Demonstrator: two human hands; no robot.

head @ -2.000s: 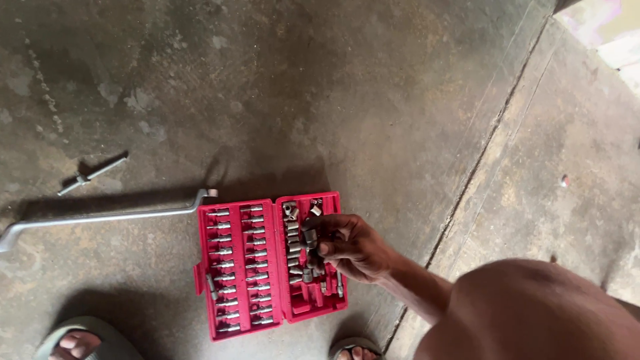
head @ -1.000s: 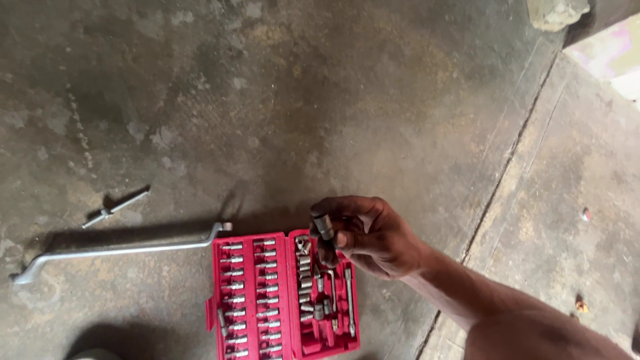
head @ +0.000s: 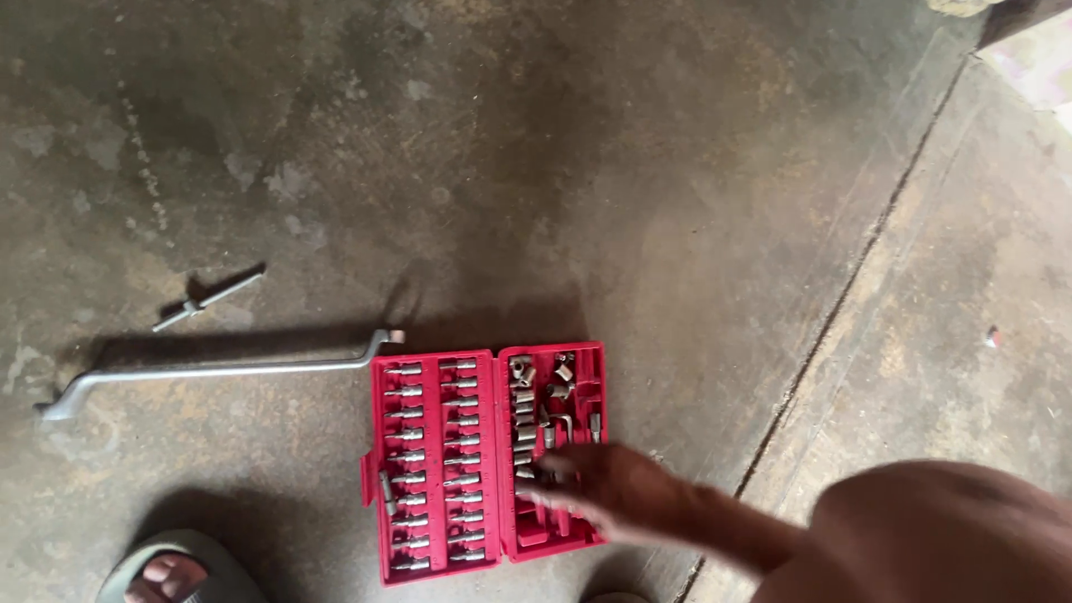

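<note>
My right hand [head: 599, 490], blurred by motion, reaches from the lower right over the right half of an open red plastic socket-set case [head: 501, 469]. Its fingertips are at a column of metal sockets [head: 525, 434]; whether they grip one cannot be told. Rows of screwdriver bit sockets [head: 461, 440] fill the left half, where a small metal piece [head: 387, 492] lies slantwise across the left edge. More loose sockets [head: 559, 390] and a hex key [head: 567, 423] lie in the right half. The hand hides its lower part. My left hand is out of view.
On the concrete floor, an offset ring wrench [head: 234, 368] extends left from the case's top left corner. Above it lies a sliding T-bar [head: 193, 308]. A sandalled foot [head: 172, 578] is at the lower left. My bent knee [head: 930, 528] takes up the lower right.
A second ago my right hand held a dark socket raised above the case's upper right; now the hand is down over the lower right half. The wrench and T-bar remain on the floor.
</note>
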